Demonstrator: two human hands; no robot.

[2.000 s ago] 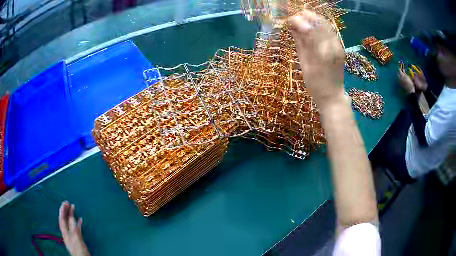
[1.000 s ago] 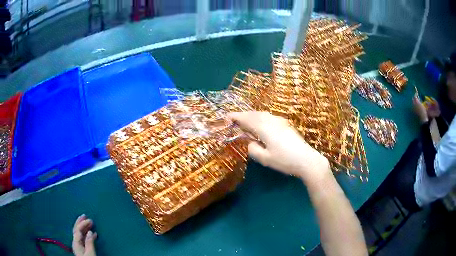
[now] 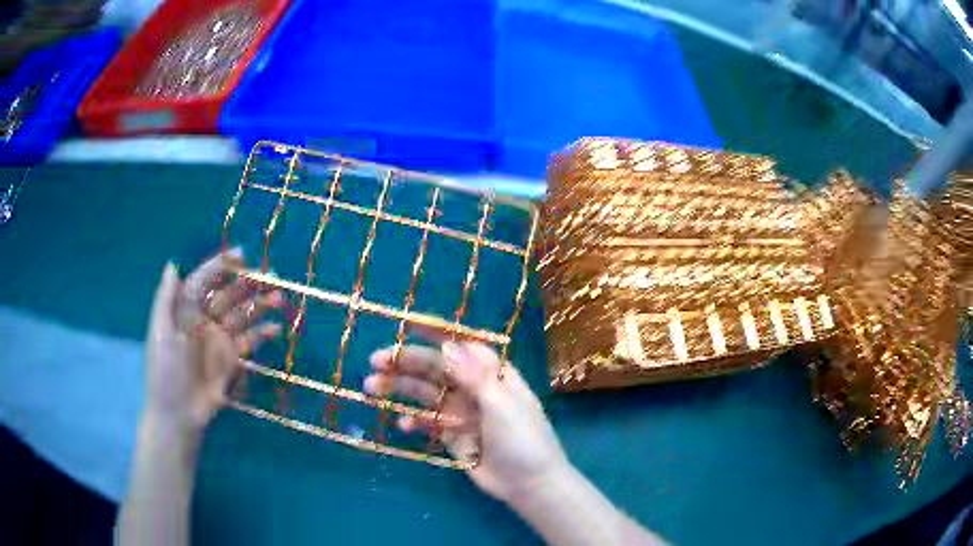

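A bare copper-gold sprue frame (image 3: 357, 304), an open grid with no parts that I can make out, is held up over the green table. My right hand (image 3: 480, 416) grips its lower right part, with fingers behind the bars. My left hand (image 3: 208, 336) is at its left edge, fingers spread behind the bars; whether it grips the frame is unclear. The stack of sprue frames (image 3: 683, 256) stands just right of the held frame. A tangled heap of runners (image 3: 896, 320) lies beyond it at the right.
Large blue bins (image 3: 368, 80) stand along the far edge behind the frame. A red bin (image 3: 160, 112) with small parts is left of them, and another blue bin (image 3: 64, 80) is at the far left. A pale cloth (image 3: 59, 373) lies at the left table edge.
The view has turned left. My right hand has moved from the stack to in front of me, with a bare frame now in it. My left hand is now raised beside the frame.
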